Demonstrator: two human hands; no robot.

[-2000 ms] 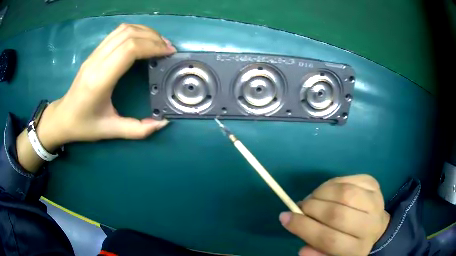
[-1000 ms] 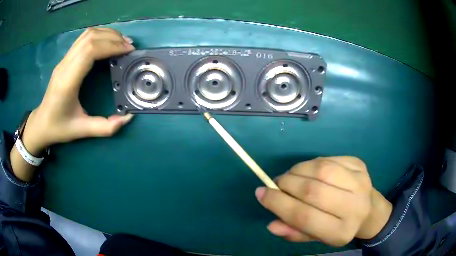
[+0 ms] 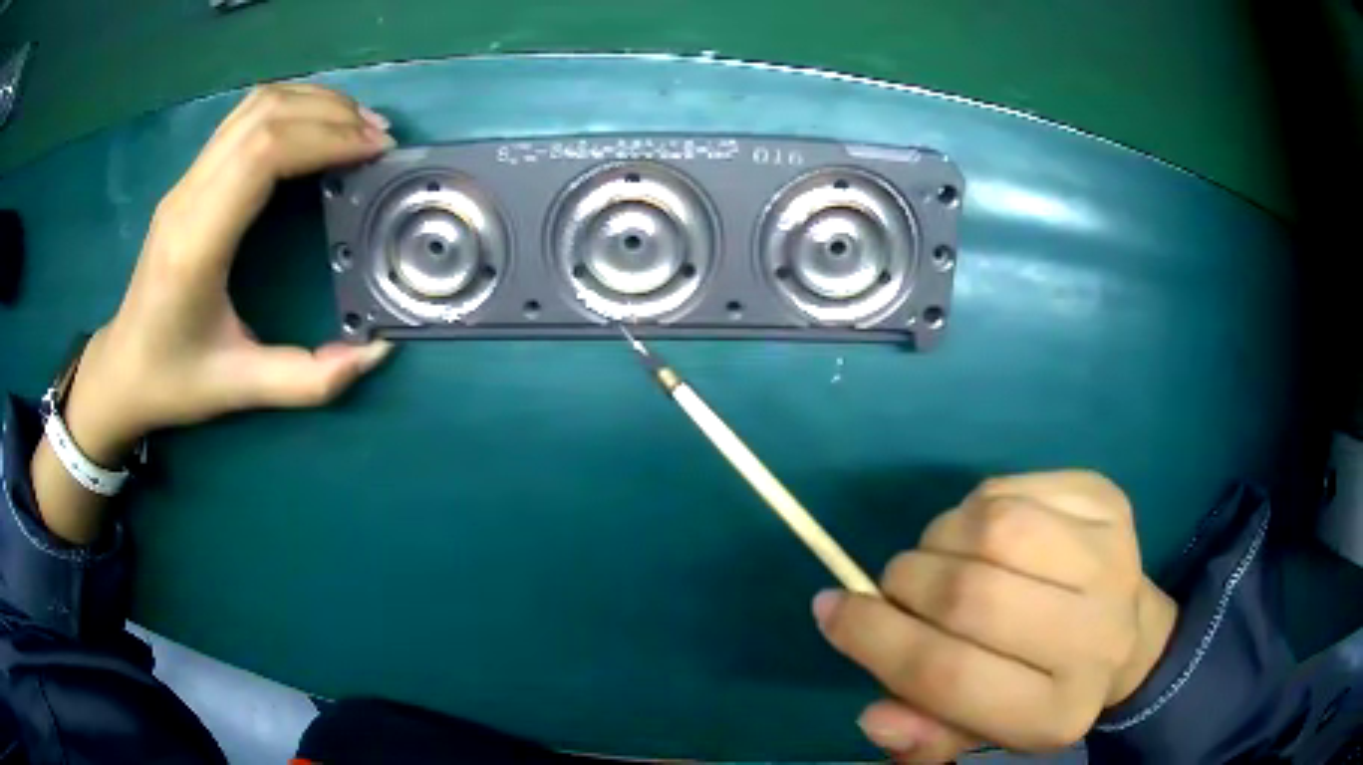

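A grey three-ring metal plate [image 3: 742, 239] lies on the glossy blue-green mat, with three shiny round recesses in a row and pale engraved marking along its far edge. My left hand [image 3: 224, 277] grips the plate's left end between thumb and fingers. My right hand [image 3: 1017, 613] holds a fine brush [image 3: 770, 486] by its pale wooden stick. The brush's dark tip is at the plate's near edge, just below the middle recess; whether it touches cannot be told.
The mat [image 3: 493, 523] has a curved far edge with a green belt surface [image 3: 957, 60] beyond. A dark object [image 3: 11, 254] is cut off at the left edge. A pale object [image 3: 1344, 501] is at the right edge. A white band is on my left wrist.
The plate and my left hand shifted left in the picture, mostly before the last second. The brush tip moved from the middle recess's lower left rim slightly right. A metal piece on the belt moved mostly out of view.
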